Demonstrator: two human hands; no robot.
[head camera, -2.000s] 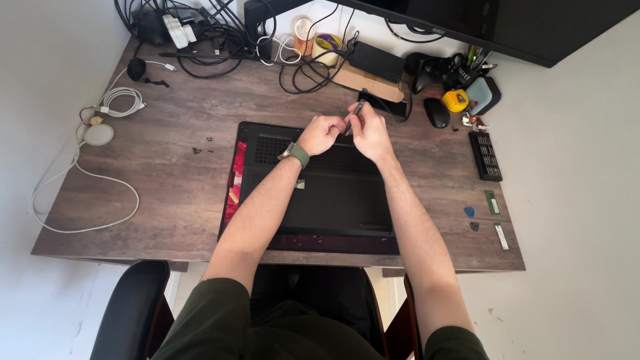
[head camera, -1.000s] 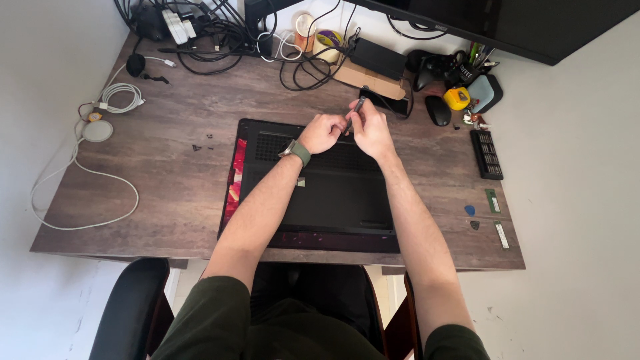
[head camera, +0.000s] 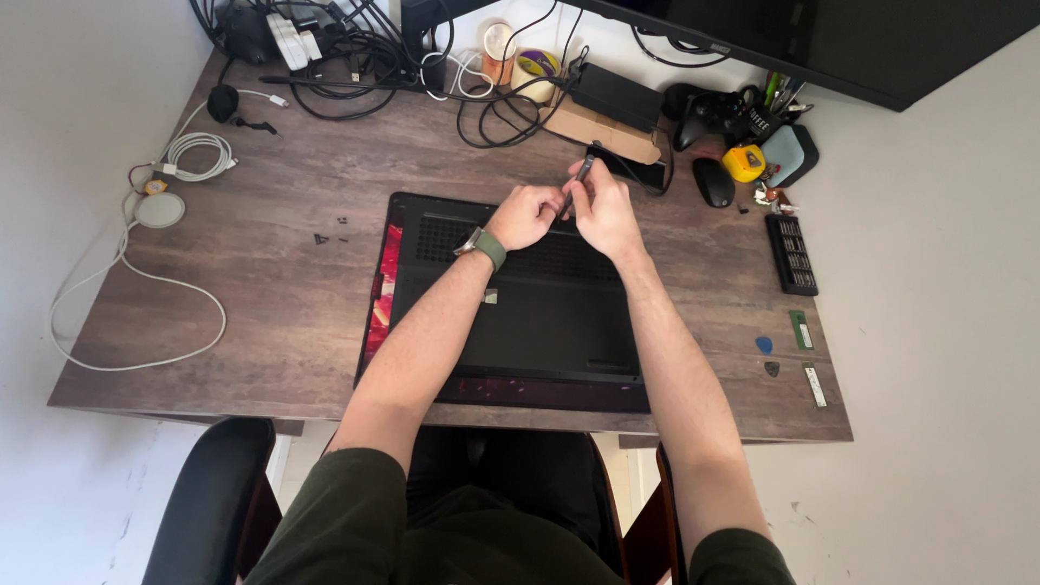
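Note:
A black laptop (head camera: 552, 325) lies with its vented underside up on a dark and red desk mat (head camera: 382, 301). My right hand (head camera: 605, 207) holds a slim dark screwdriver (head camera: 583, 171), tilted, over the laptop's far edge. My left hand (head camera: 526, 215), with a green-banded watch on the wrist, is beside the driver's lower end; its fingers are curled and meet the right hand's fingers. Whether they pinch the shaft or a screw is hidden. Several small dark screws (head camera: 321, 239) lie on the desk left of the mat.
At the right are a bit case (head camera: 790, 254), a green memory module (head camera: 801, 330), a small board (head camera: 815, 384), a blue pick (head camera: 764, 345) and a mouse (head camera: 714, 182). Cables, tape and a power adapter (head camera: 616, 96) stand along the back under the monitor (head camera: 812, 41). A white cable (head camera: 195, 353) loops at the left.

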